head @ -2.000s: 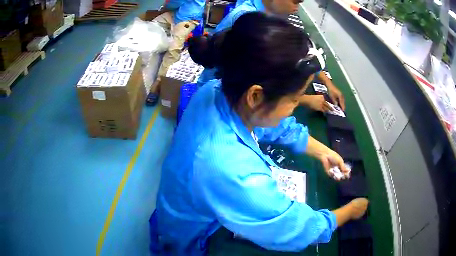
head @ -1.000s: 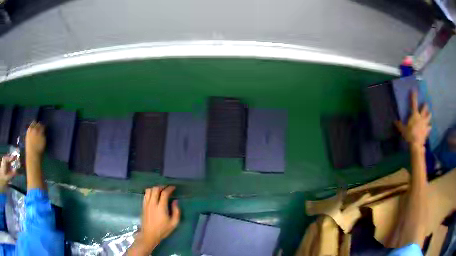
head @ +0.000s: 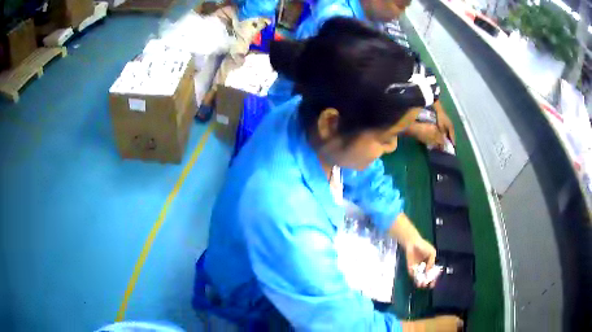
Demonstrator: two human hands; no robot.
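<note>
Neither of my hands is in the picture. Dark box bases and lids (head: 450,231) lie in a row on the green conveyor (head: 489,272) at the right. Several show a tiny white patch. A neighbouring worker's hand holds small white bagged parts (head: 425,273) beside the row. That person's other hand is at the bottom edge over the row, partly cut off. A tray of silvery-white pieces (head: 369,259) lies in front of them.
The neighbouring worker (head: 279,214) in a blue smock fills the middle. Another person sits beyond. Brown cartons topped with white items (head: 150,126) stand on the blue floor at the left. A white rail (head: 503,227) and grey panel run along the conveyor.
The view has swung from the conveyor in front of me back to the neighbouring worker. My hands have left the picture. Compared with two seconds ago, the hand with the white parts is lower in view.
</note>
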